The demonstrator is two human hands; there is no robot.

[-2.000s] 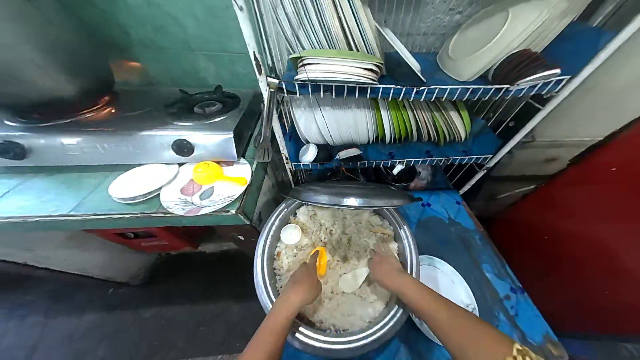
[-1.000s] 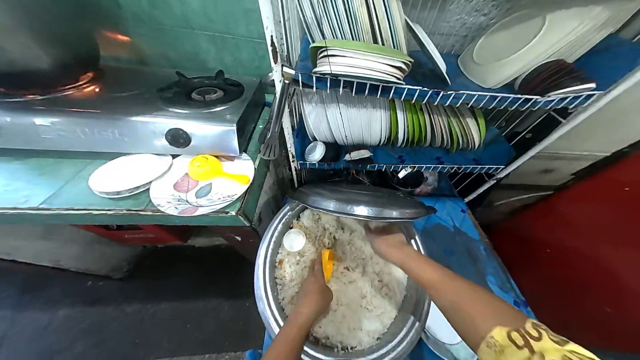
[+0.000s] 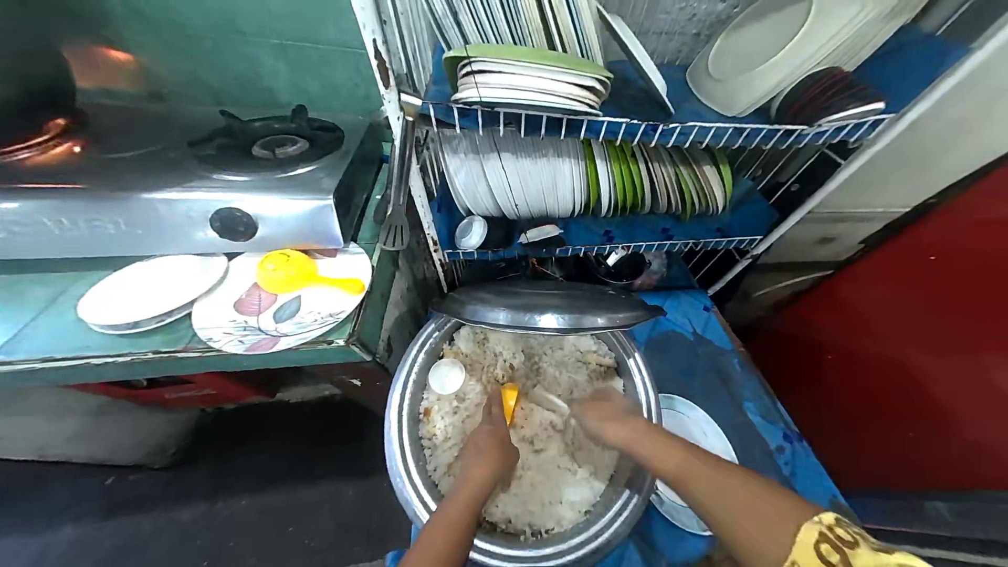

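A large round metal pot (image 3: 405, 441) full of cooked rice (image 3: 551, 496) stands below me, its dark metal lid (image 3: 551, 305) resting at the far rim. My left hand (image 3: 488, 449) grips a yellow-orange plastic scoop (image 3: 510, 400) in the middle of the rice. On the right side of the rice, my right hand (image 3: 605, 417), blurred, is closed around a pale rice paddle (image 3: 549, 400). A small white round cup (image 3: 446, 376) sits on the rice near the left rim.
White plates (image 3: 691, 429) lie right of the pot on the blue-covered table (image 3: 732, 378). A wire dish rack (image 3: 669, 134) full of plates stands behind. At left, a gas stove (image 3: 165, 213) has a lit burner; a yellow ladle (image 3: 287, 272) lies on a patterned plate (image 3: 236, 335).
My right hand has come back from near the lid toward the middle of the rice, where the pale paddle shows again. My left hand stays on the yellow-orange scoop.
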